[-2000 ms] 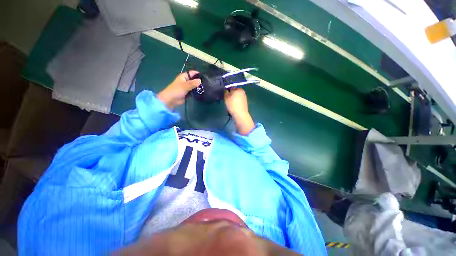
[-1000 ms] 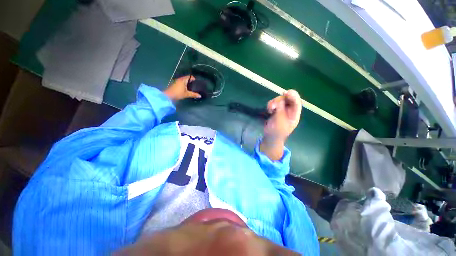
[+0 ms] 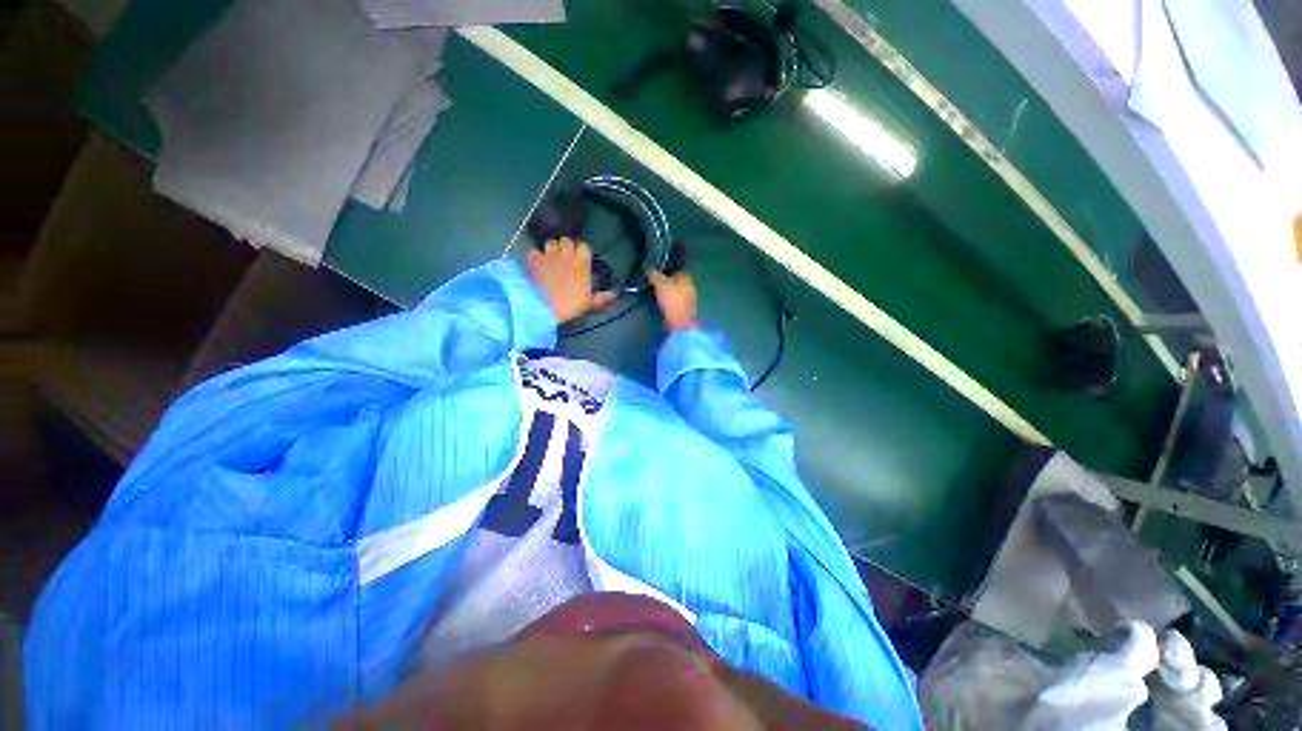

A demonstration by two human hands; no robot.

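A black headset (image 3: 560,216) with a curved shiny band lies on the green bench (image 3: 857,429) in front of me. My left hand (image 3: 571,277) is on its near side, with the fingers over a dark part by an ear cup. My right hand (image 3: 675,296) grips a dark part at the right end of the band. A thin black cable (image 3: 780,343) trails on the bench to the right of my right hand. The exact finger contacts are small and blurred.
Grey empty bags (image 3: 286,122) lie fanned at the bench's left end, above brown cartons (image 3: 129,286). Another headset (image 3: 735,64) lies beyond the pale strip, and one more (image 3: 1088,354) at the right. Pale sheets (image 3: 1064,550) hang at the right bench edge. Another person's white sleeve (image 3: 1092,686) is at lower right.
My right hand has come back left to the headset from the cable. My left hand has moved slightly right and nearer to me. The band now shows turned towards the right.
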